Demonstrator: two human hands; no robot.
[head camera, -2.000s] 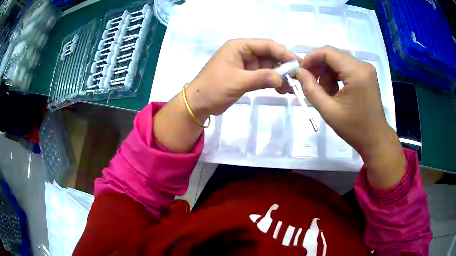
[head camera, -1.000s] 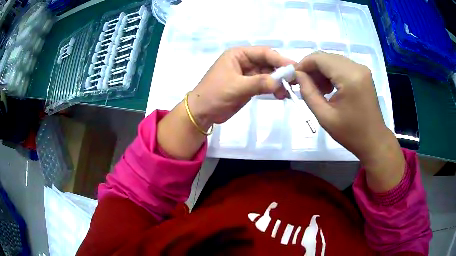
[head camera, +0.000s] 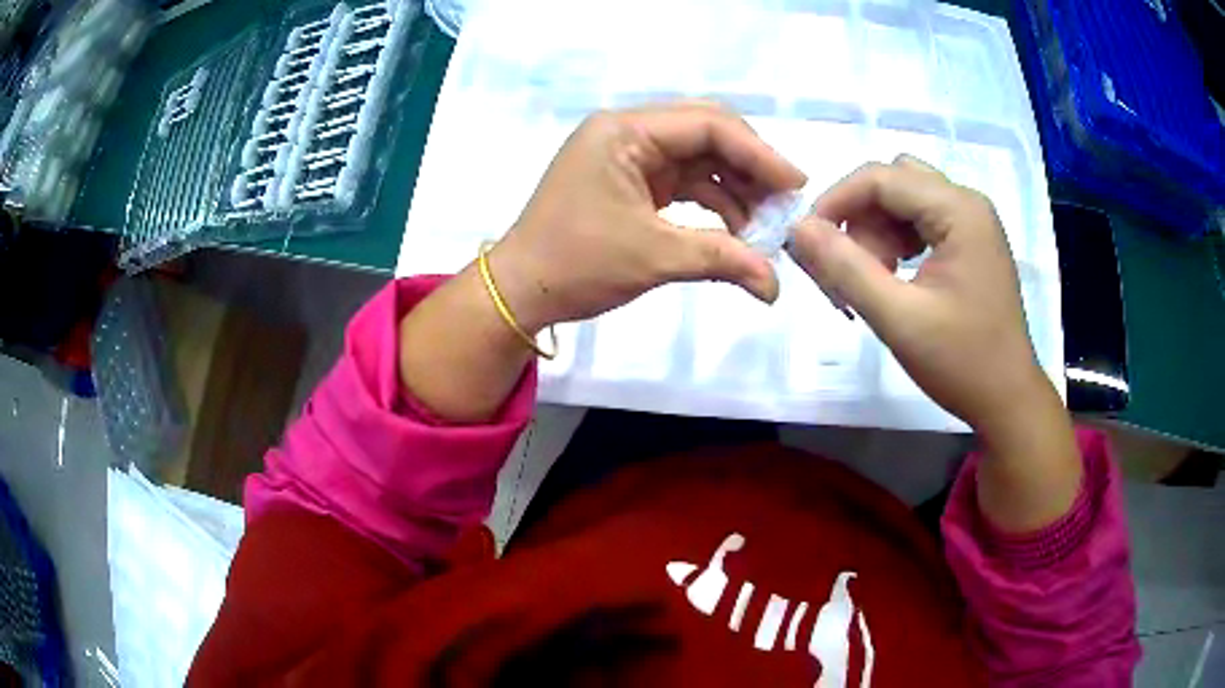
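Observation:
A small white plastic piece (head camera: 774, 222), blurred, is held above the large white tray (head camera: 631, 393). My right hand (head camera: 927, 262) pinches its near end between thumb and fingertips. A small dark tip shows just below my right fingers; the rest of the shaft is hidden or washed out. My left hand (head camera: 631, 215) is on the piece's other side, thumb and index finger spread apart around it. Its thumb is clear of the piece; whether another fingertip touches it is hard to see.
Clear blister trays (head camera: 312, 121) with rows of white rodded parts lie at left, beside bagged or trayed white parts (head camera: 67, 101). Blue stacked trays (head camera: 1142, 108) and a black phone (head camera: 1091, 303) are at right. A cardboard box (head camera: 249, 403) and white sheets (head camera: 168, 578) sit low at left.
My left thumb and index finger have spread from their pinch on the white piece. My right hand still pinches at it, and the shaft is now mostly out of sight.

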